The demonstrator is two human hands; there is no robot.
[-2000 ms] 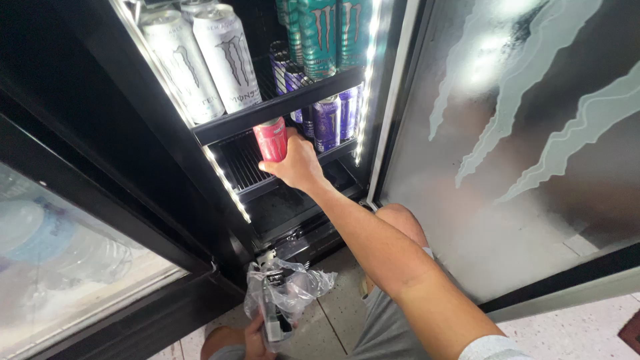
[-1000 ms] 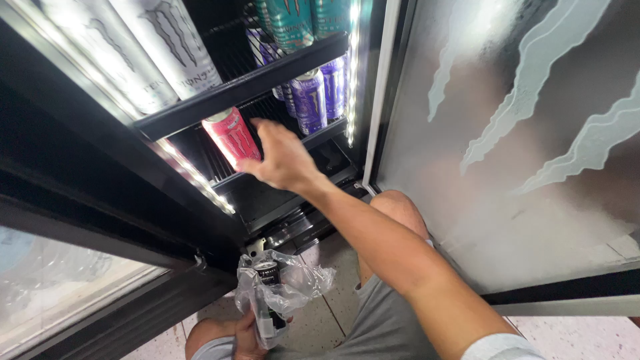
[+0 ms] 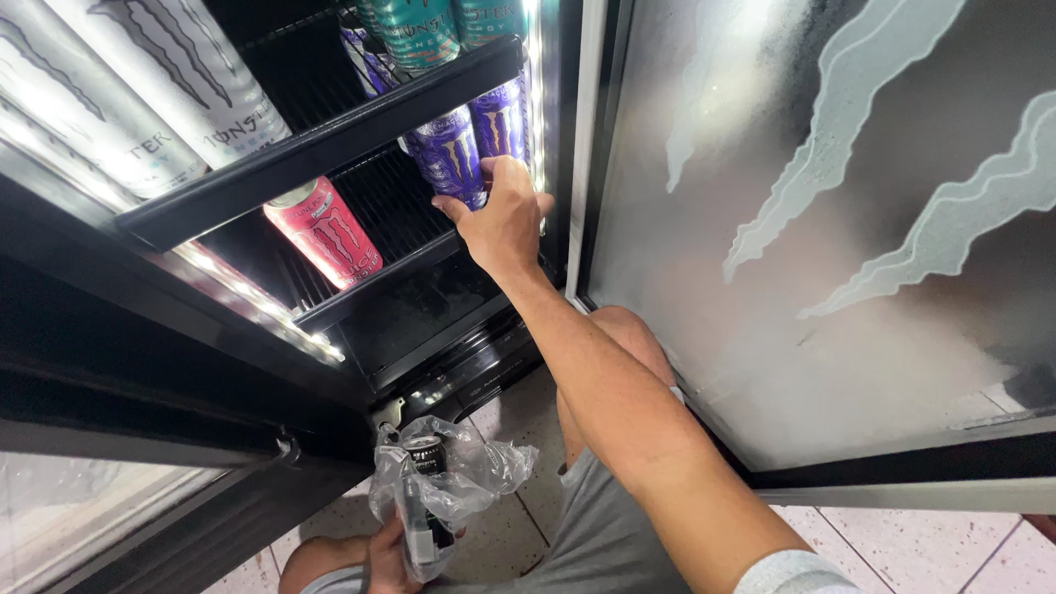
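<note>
My right hand (image 3: 505, 216) reaches onto the lower fridge shelf, its thumb and fingers around the lower part of a purple Monster can (image 3: 450, 155); whether the grip is firm cannot be told. Another purple can (image 3: 500, 120) stands just behind its fingers. Farther left on that shelf a pink Monster can (image 3: 324, 233) stands apart from the hand. Low in the view, my left hand (image 3: 394, 554) holds a clear plastic bag (image 3: 485, 470) with a black Monster can (image 3: 426, 454) inside; the bag hides part of its fingers.
White cans (image 3: 177, 78) and teal cans (image 3: 412, 33) fill parts of the upper shelf, behind its black front rail (image 3: 330, 140). The fridge's glass door (image 3: 742, 330) stands open on the right. A second glass-fronted cabinet (image 3: 91, 511) is at the lower left. Floor tiles (image 3: 503, 528) lie below.
My right hand has let go of the pink can, left it on the lower shelf, and moved right to the purple cans. My left hand stays low with the bag.
</note>
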